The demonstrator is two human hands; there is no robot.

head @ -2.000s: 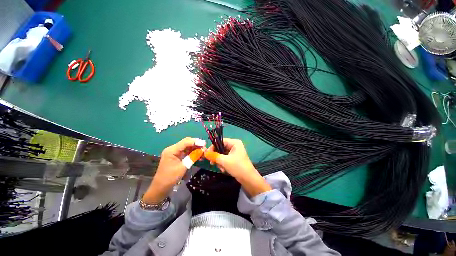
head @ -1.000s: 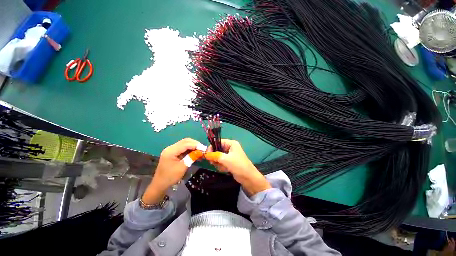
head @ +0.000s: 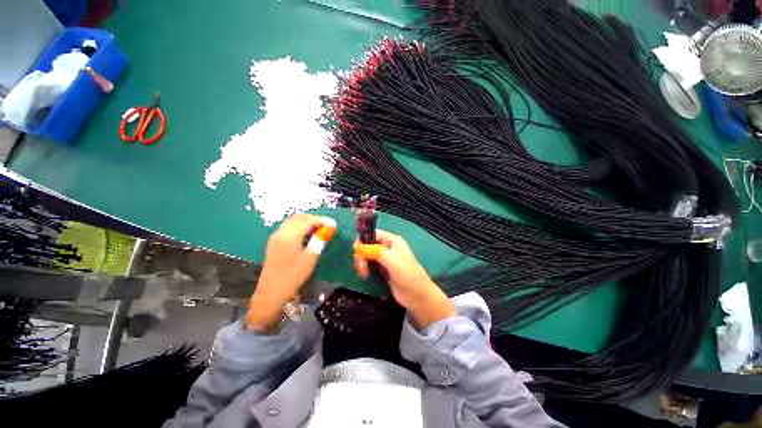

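Note:
My right hand (head: 393,266), with an orange covering on the thumb, holds a small bunch of black cables (head: 366,226) upright, their red and dark wire ends pointing up. My left hand (head: 294,251), with orange and white coverings on its fingers, is apart from the bunch at the lower edge of the white housings (head: 288,142). It is slightly blurred, and whether its fingertips hold a tiny piece cannot be told. The heap of housings lies on the green mat, touching the red wire ends of a big hank of black cables (head: 493,167).
Orange-handled scissors (head: 143,125) and a blue bin (head: 82,104) with white cloth lie at the left. A small fan (head: 733,58) stands at the far right. Clear film (head: 708,229) wraps the hank. A white tissue (head: 734,326) lies at the right edge. Cable bunches (head: 33,226) hang at the left.
My left hand has moved away from my right hand, up and left towards the white heap. My right hand still holds the small cable bunch. The view has shifted slightly.

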